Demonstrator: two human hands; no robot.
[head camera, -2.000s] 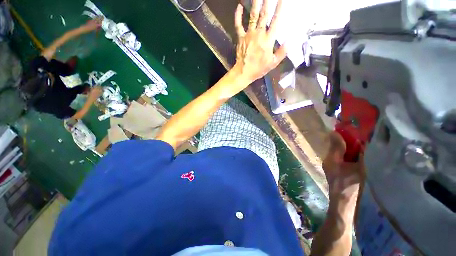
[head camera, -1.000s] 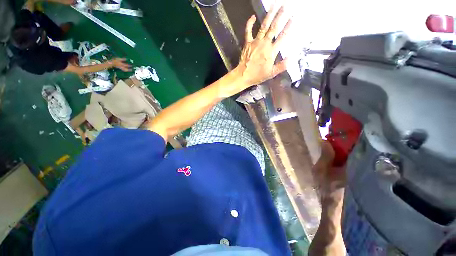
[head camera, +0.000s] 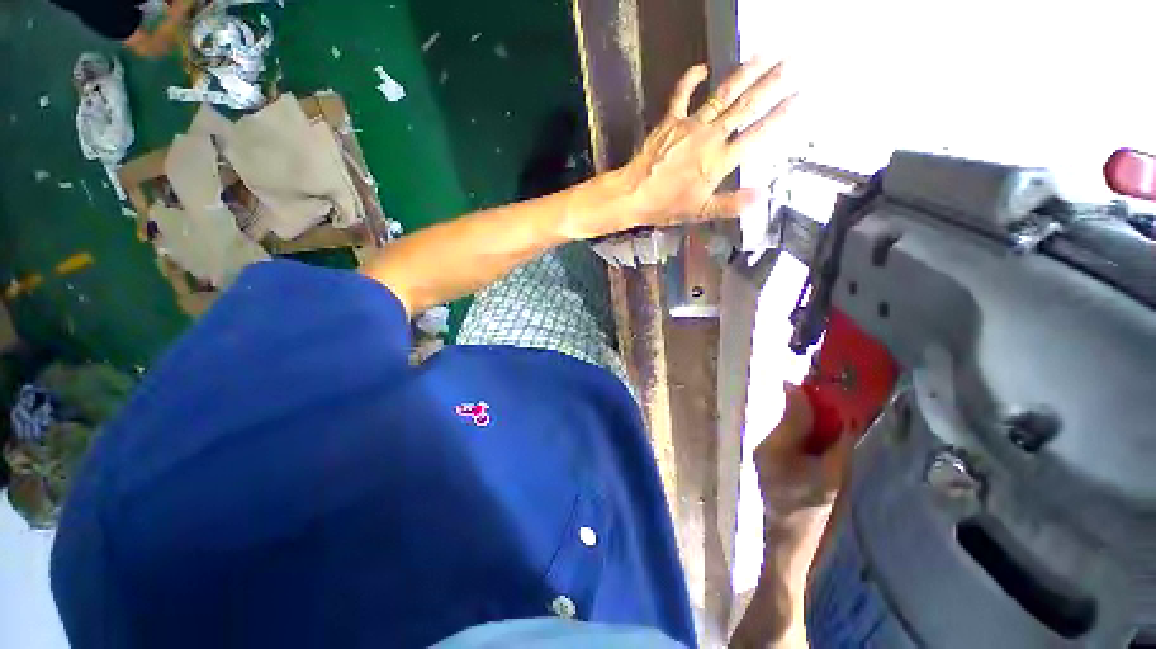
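Observation:
The grey cutting machine (head camera: 976, 368) fills the right side, seen from above. My right hand (head camera: 801, 463) is closed around its red handle (head camera: 852, 380), partly hidden by the housing. My left hand (head camera: 710, 152) lies palm down with fingers spread at the near edge of the bright white paper sheet (head camera: 938, 64), just left of the machine's front. A corner of the silver base plate (head camera: 695, 299) shows below my left wrist, by the table edge. Crumpled offcuts (head camera: 640, 247) lie under my left wrist. The blade cannot be made out in the glare.
The worn brown table edge (head camera: 649, 368) runs top to bottom beside my body. A red object (head camera: 1131, 173) is at the far right. On the green floor at left are brown pieces on a wooden frame (head camera: 361, 190) and white strips (head camera: 228, 57). Another person's hand (head camera: 159, 32) shows top left.
The view has turned, so the table edge now runs nearly upright. The base plate shows less than two seconds ago. My left hand stays spread by the machine front; my right hand keeps the handle.

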